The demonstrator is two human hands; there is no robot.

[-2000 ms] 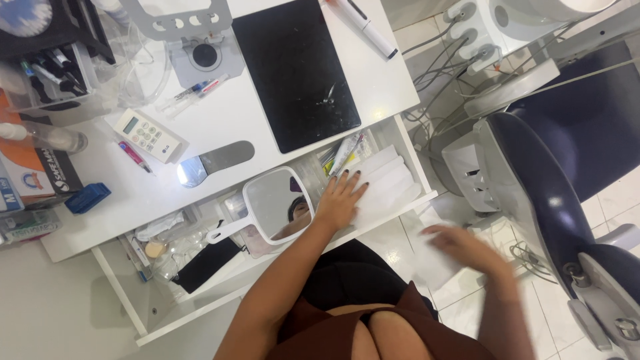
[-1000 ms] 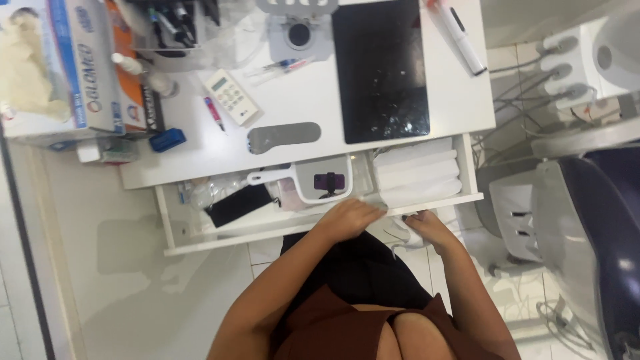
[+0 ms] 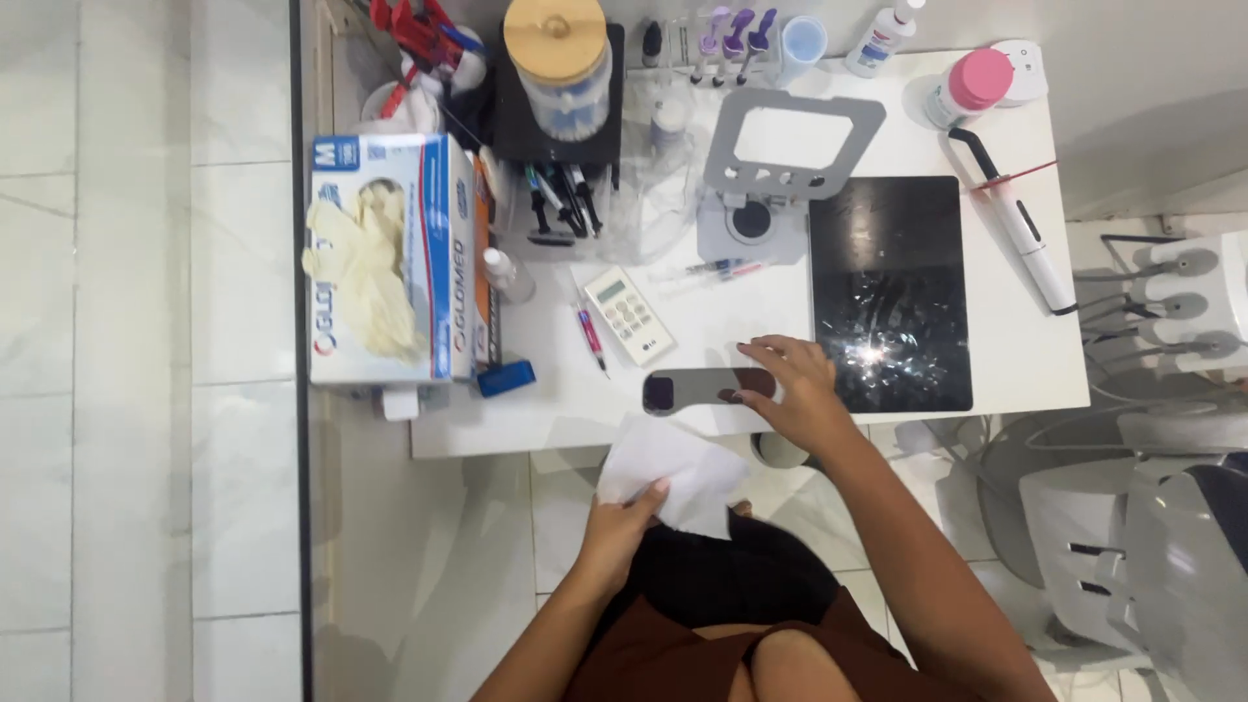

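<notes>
My left hand holds a white paper sheet or napkin between thumb and fingers, just off the table's front edge. My right hand is at the right end of a flat, mirror-like dental photo mirror lying near that edge; its thumb and fingers are spread around the end, and whether they grip it cannot be told. Behind the mirror lie a white remote control and a pink-labelled syringe. To the right of it is a glossy black panel, close beside my right hand.
A glove box with a pale glove on top stands at the left, a blue block by its corner. Behind are a grey folding stand, a lidded jar and a pink-capped bottle. A white curing light lies right.
The drawer that stood open under the tabletop is now closed. My right hand has moved up to the mirror on the tabletop, and my left hand now holds white paper. The view has shifted.
</notes>
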